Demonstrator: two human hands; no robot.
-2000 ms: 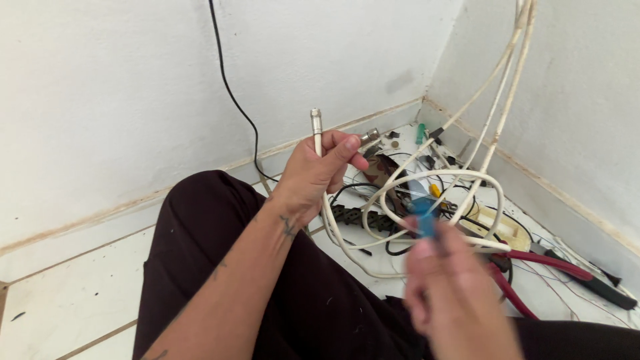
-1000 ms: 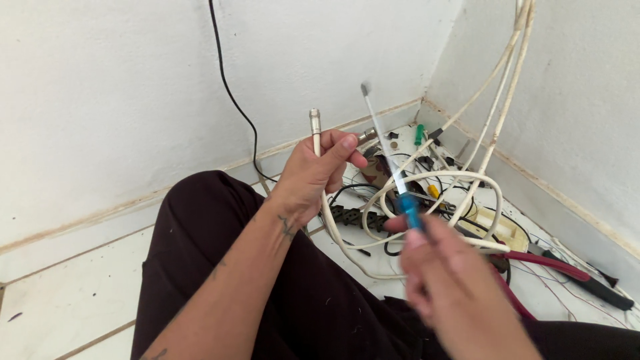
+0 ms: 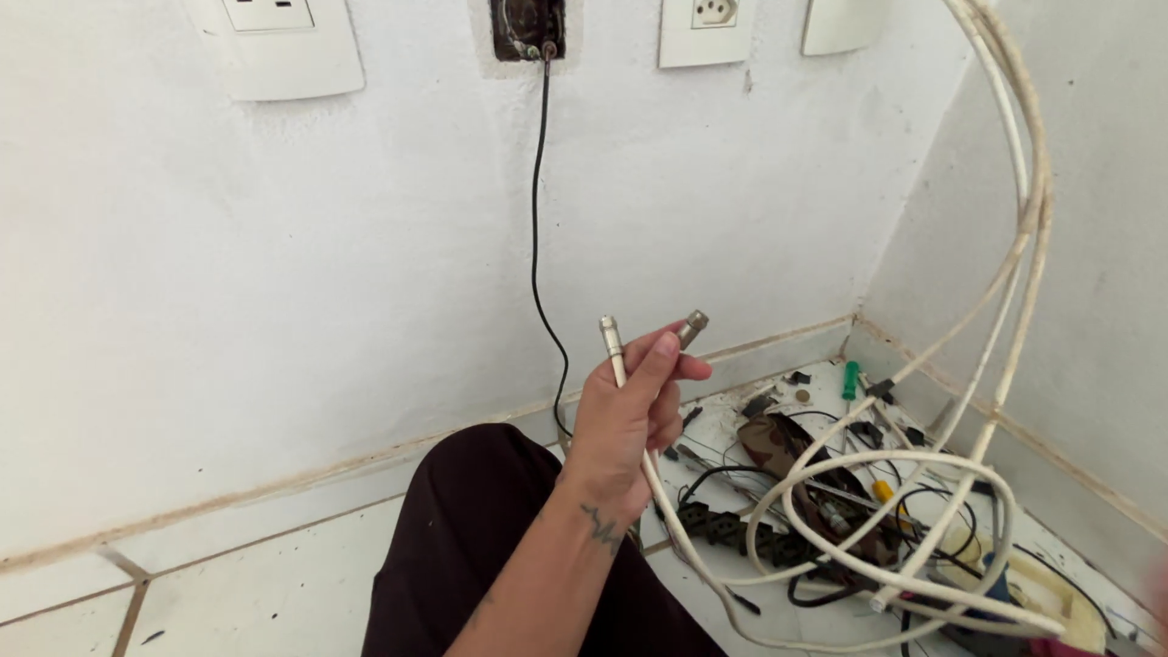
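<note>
My left hand (image 3: pixel 630 424) grips two white coaxial cables near their ends. One metal F connector (image 3: pixel 610 336) points up at the left of the fingers, and a second metal connector (image 3: pixel 693 327) sticks out between thumb and index finger. The white coaxial cable (image 3: pixel 703 570) runs down from the hand and loops over the floor at the right. Of my right hand, at most a blurred sliver shows at the right edge, so what it holds is hidden.
A black cable (image 3: pixel 536 201) hangs from an open wall box (image 3: pixel 529 27) between outlet plates. On the tiled floor at the right lie a green-handled screwdriver (image 3: pixel 850 380), a black power strip (image 3: pixel 748 534), a camouflage cloth item (image 3: pixel 776 443) and a cream tray (image 3: pixel 1081 611).
My right hand, which earlier held a blue-handled screwdriver near the coiled cable, has moved out to the right. The view has tilted up, bringing in the wall outlets. My left hand keeps its grip.
</note>
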